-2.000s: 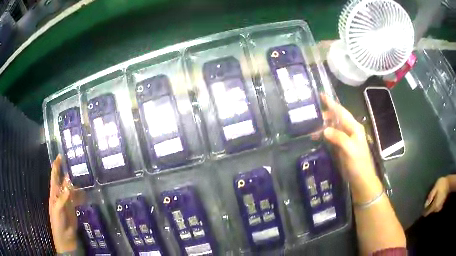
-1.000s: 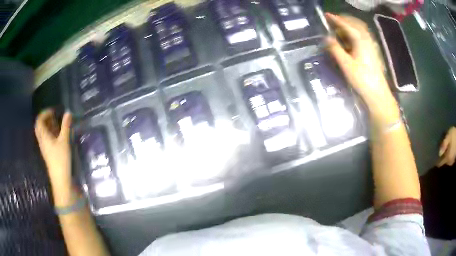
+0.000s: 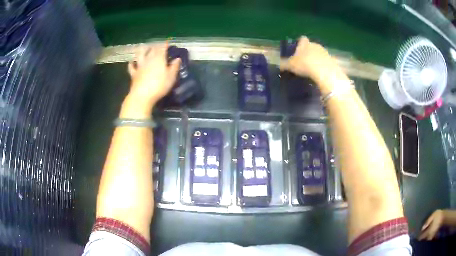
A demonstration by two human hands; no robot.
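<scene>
A clear blister tray (image 3: 227, 207) lies on the dark green bench with dark purple-blue handset units in its near row, such as one (image 3: 206, 167) left of centre. One unit (image 3: 254, 82) lies in the middle of the far row. My left hand (image 3: 150, 72) grips a dark unit (image 3: 187, 90) at the far left of the tray; whether it holds more than one is unclear. My right hand (image 3: 306, 62) holds a dark unit (image 3: 288, 47) at the far right, mostly hidden by the fingers. My forearms cover the outer near pockets.
A tray stack (image 3: 45, 135) with ribbed edges stands at left. A pale strip (image 3: 215, 51) and green belt (image 3: 225, 20) run behind the tray. At right are a white fan (image 3: 422, 72), a pink-red packet (image 3: 431, 108), a smartphone (image 3: 409, 145) and another person's hand (image 3: 434, 225).
The tray has gone from being held up at its sides to lying on the bench. Both hands have moved from its edges to units at the far row. The view has shifted.
</scene>
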